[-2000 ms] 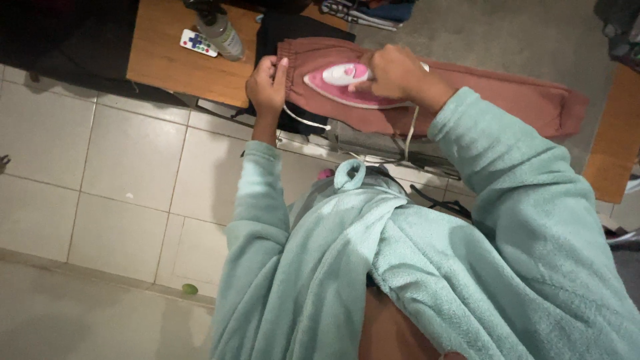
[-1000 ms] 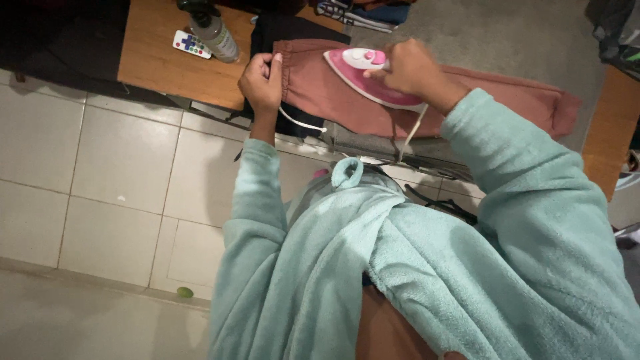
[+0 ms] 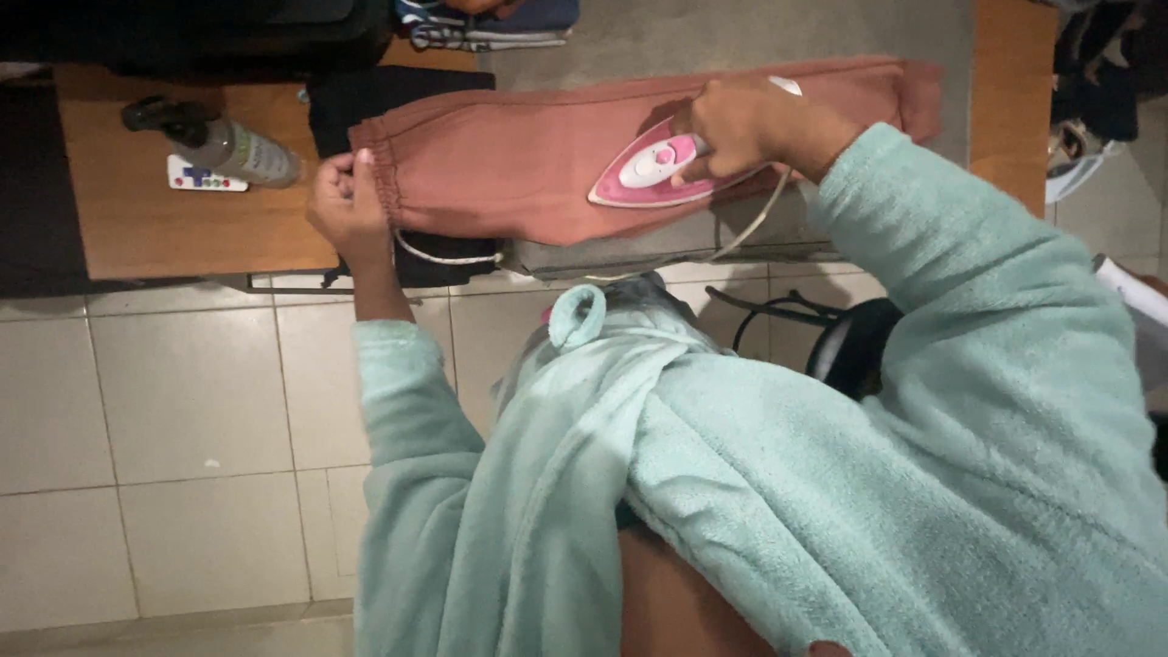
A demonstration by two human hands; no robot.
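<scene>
A rust-pink garment with a gathered elastic waistband (image 3: 493, 155), looking like trousers folded lengthwise, lies flat on a grey cloth over the table. My right hand (image 3: 739, 128) grips the handle of a pink and white electric iron (image 3: 639, 173), whose soleplate rests on the garment, tip pointing left. My left hand (image 3: 351, 201) pinches the waistband at its left end, thumb on top. A whitish drawstring (image 3: 447, 260) hangs from the waistband, and a pale cord (image 3: 762, 214) runs down beside my right wrist.
Left on the wooden tabletop (image 3: 201, 242) are a spray bottle (image 3: 246, 155) and a white remote control (image 3: 208, 175). Dark cloth (image 3: 401, 87) lies partly under the garment. Folded clothes (image 3: 529, 27) sit at the back. A dark object with black cable (image 3: 853, 347) is below the table edge.
From over the waistband end two seconds ago, the iron in my right hand has moved right along the garment. My left hand stays at the waistband.
</scene>
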